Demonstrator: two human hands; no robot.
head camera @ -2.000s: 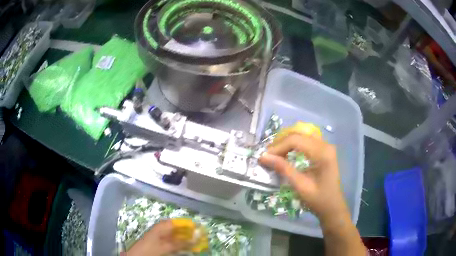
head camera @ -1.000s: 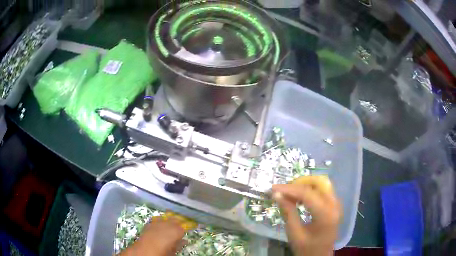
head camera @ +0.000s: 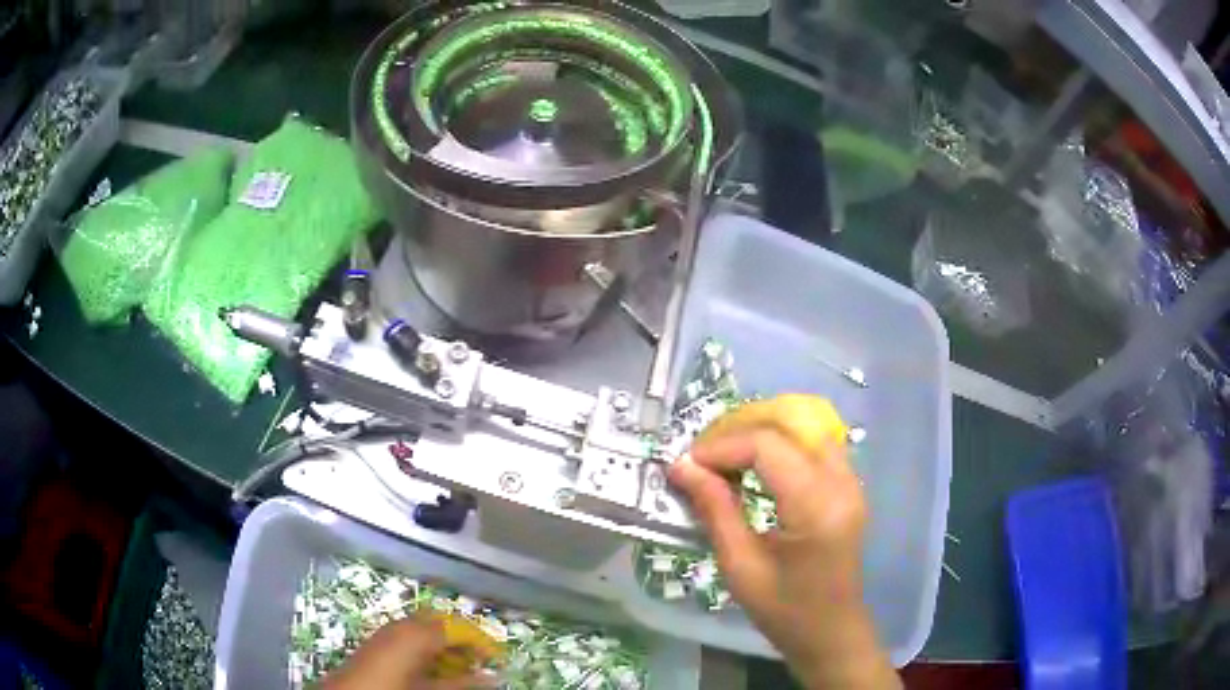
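Observation:
My right hand (head camera: 789, 506), with yellow finger cots, has its thumb and forefinger pinched at the silver press fixture (head camera: 623, 465). A tiny white piece seems to be between the fingertips, mostly hidden. My left hand (head camera: 418, 656), also with yellow cots, is low in the near tub (head camera: 243, 593), over a heap of white stemmed workpieces (head camera: 337, 607). Its fingertips are blurred, and I cannot tell if they hold a piece. The feed track (head camera: 681, 290) runs down from the vibratory bowl feeder (head camera: 492, 256) to the fixture. The pneumatic cylinder (head camera: 385, 364) lies left of the fixture.
The right tub (head camera: 863, 303) sits under and beyond my right hand, with loose workpieces in it. Bags of green parts (head camera: 256, 256) lie left of the bowl. Another filled bin (head camera: 47, 175) is at the far left. A blue tray (head camera: 1066, 580) is at the right. Dark hoses (head camera: 304, 458) curve beside the base.
My right hand has moved from the fixture's near right end back up against the fixture. My left hand stays in the near tub, slightly lower. The whole view has shifted a little.

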